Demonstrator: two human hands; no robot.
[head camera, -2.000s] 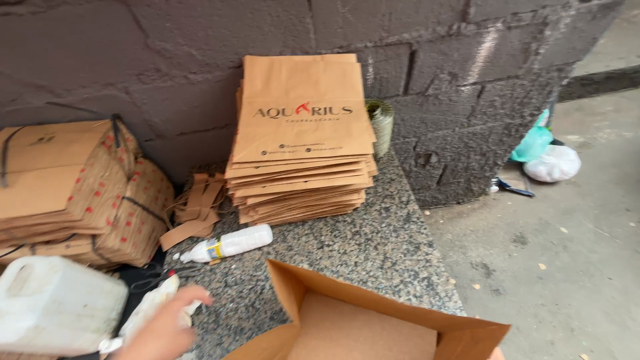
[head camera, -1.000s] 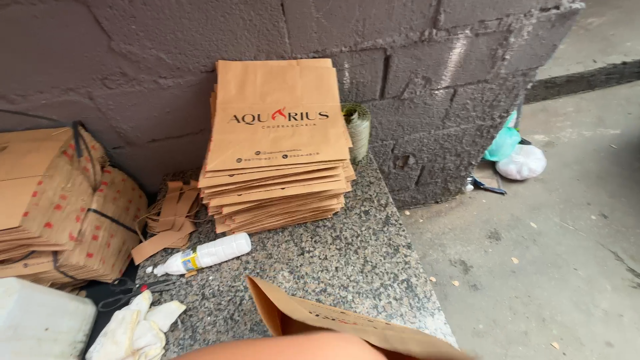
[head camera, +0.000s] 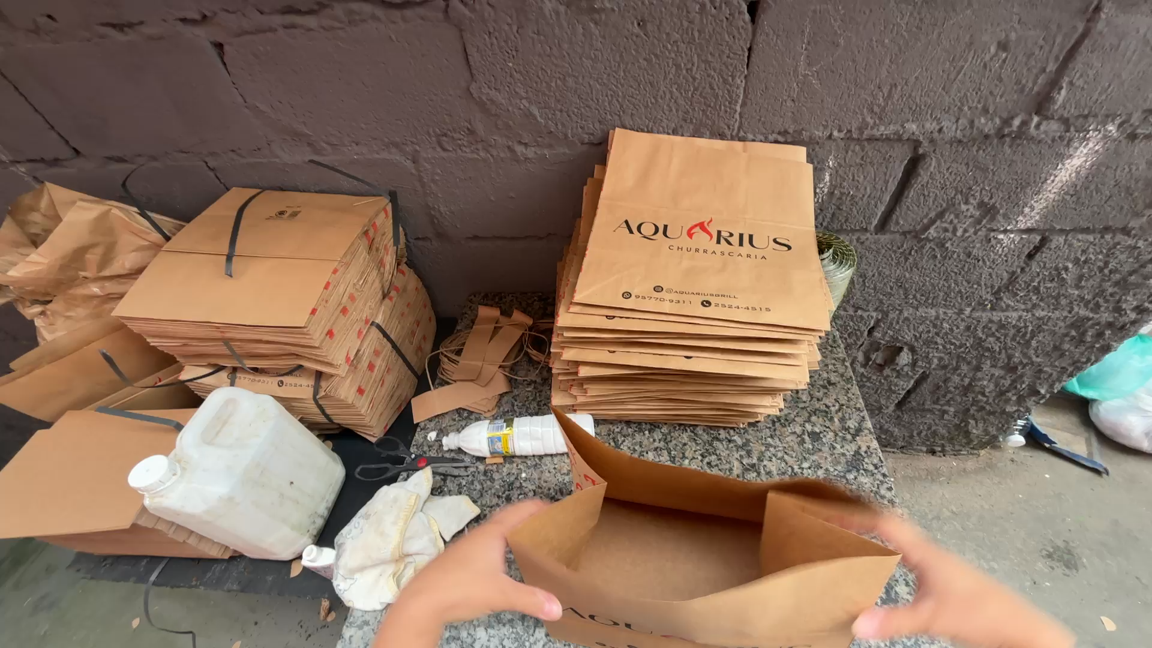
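An opened brown paper bag (head camera: 670, 549) stands at the bottom centre, its mouth facing up and dark print on its near side. My left hand (head camera: 472, 576) holds its left side, thumb on the near panel. On the right side, my right hand (head camera: 945, 576) grips the bag, slightly blurred. Behind it rises a tall stack of flat printed paper bags (head camera: 702, 243). A white plastic bottle (head camera: 522, 436) lies on its side between the stack and my left hand. Scissors (head camera: 414, 463) and a crumpled white cloth (head camera: 391, 540) are left of the bag.
Strapped bundles of paper bags (head camera: 261, 261) and a white plastic jug (head camera: 252, 477) stand at left. Paper strips with cord (head camera: 486, 355) lie on the granite slab (head camera: 837, 423). A roll (head camera: 837, 261) sits behind the stack, against the block wall (head camera: 612, 72). Plastic bags (head camera: 1120, 378) lie on the floor at right.
Both hands are now on the sides of the bag; two seconds ago my left hand was over by the cloth. The bag's mouth faces up more openly than one second ago. The view has shifted left.
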